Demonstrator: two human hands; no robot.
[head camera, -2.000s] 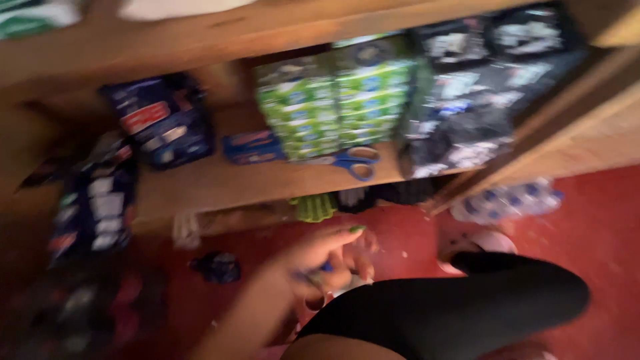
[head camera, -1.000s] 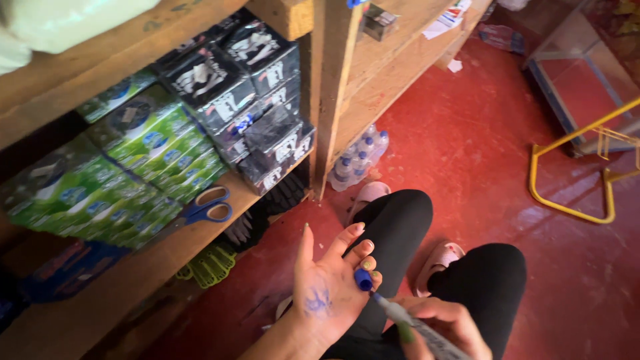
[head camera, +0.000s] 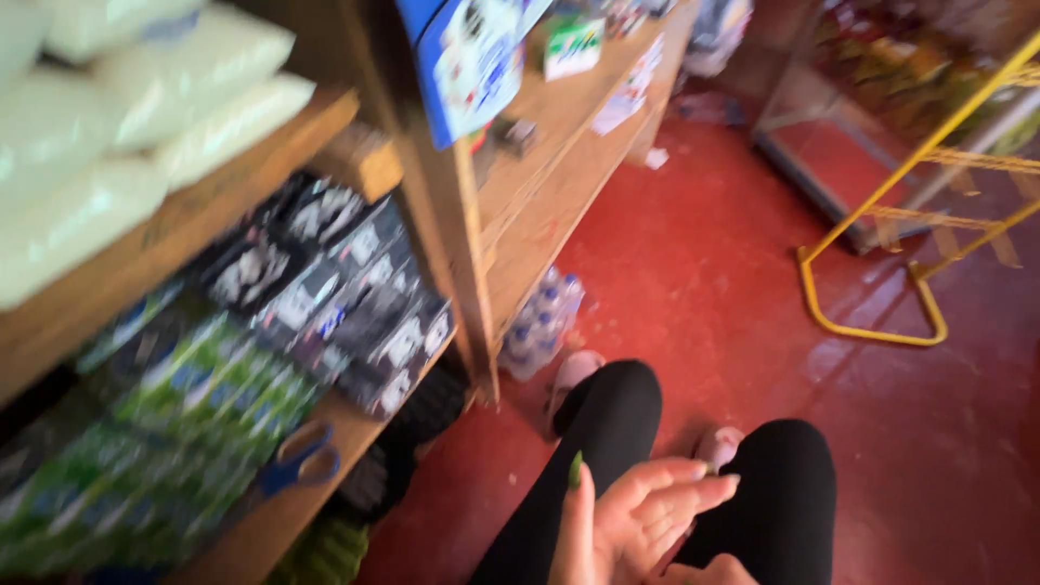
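My left hand (head camera: 630, 520) is palm up over my black-clad legs, thumb raised and fingers partly extended. Nothing shows between its fingers, though the lower palm is cut off or covered. Of my right hand (head camera: 711, 571) only a part shows at the bottom edge, close against the left; what it holds is hidden. Blue-handled scissors (head camera: 301, 461) lie on the wooden shelf to the left, beside green-and-white wrapped packs (head camera: 162, 439). Dark packs (head camera: 333, 292) are stacked behind them. The marker and blue cap seen earlier are out of sight.
White filled bags (head camera: 162, 106) lie on the upper shelf. A wooden post (head camera: 463, 268) stands beside more shelving. Bottles in plastic (head camera: 540, 325) are on the red floor near my pink shoes (head camera: 581, 370). A yellow metal frame (head camera: 873, 333) stands at right, near a glass-sided case (head camera: 845, 162).
The view has swung right. One second ago my right hand held a marker by my left, which had a blue cap and ink on its palm; both hands now sit lower in view.
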